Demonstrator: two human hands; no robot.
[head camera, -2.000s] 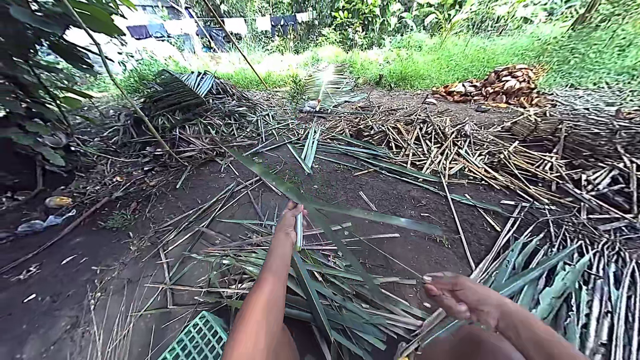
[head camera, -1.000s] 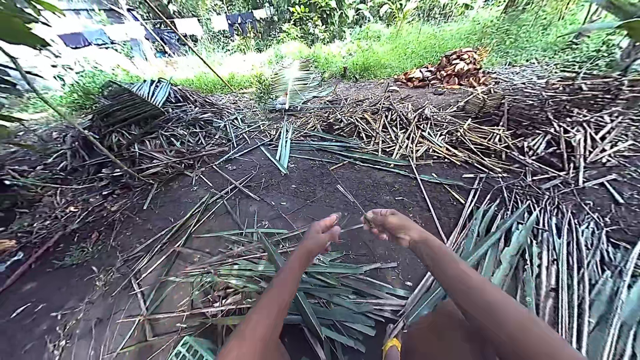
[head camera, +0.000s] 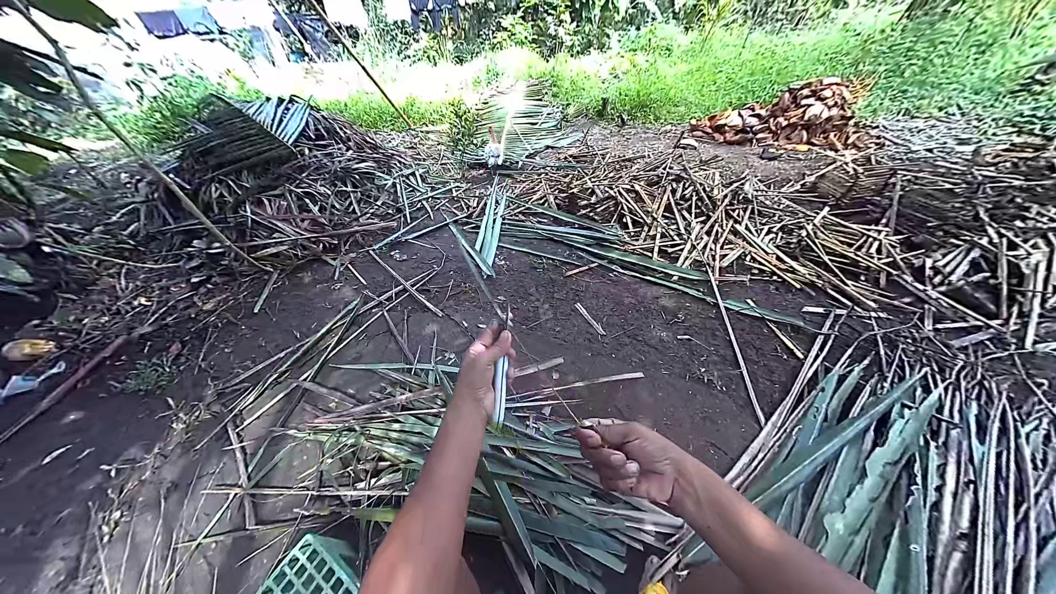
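My left hand point(head camera: 487, 363) is closed around a folded palm leaf strip point(head camera: 500, 389), a pale length of it showing below the fingers. My right hand point(head camera: 623, 462), lower and to the right, pinches the end of a thin leaf midrib point(head camera: 565, 404), which runs up towards the left hand. Beneath both hands lies a loose heap of cut green palm leaflets point(head camera: 544, 511) on the dark soil.
A green plastic crate point(head camera: 312, 569) sits at the bottom left. Long palm leaves point(head camera: 874, 478) lie at the right. Dry stalks point(head camera: 685, 206) are piled behind, a leaf heap point(head camera: 280, 177) stands back left, and brown husks point(head camera: 792, 120) lie back right.
The hands, close together one second ago, are now apart, the right one lower. The left hand now shows a folded leaf strip.
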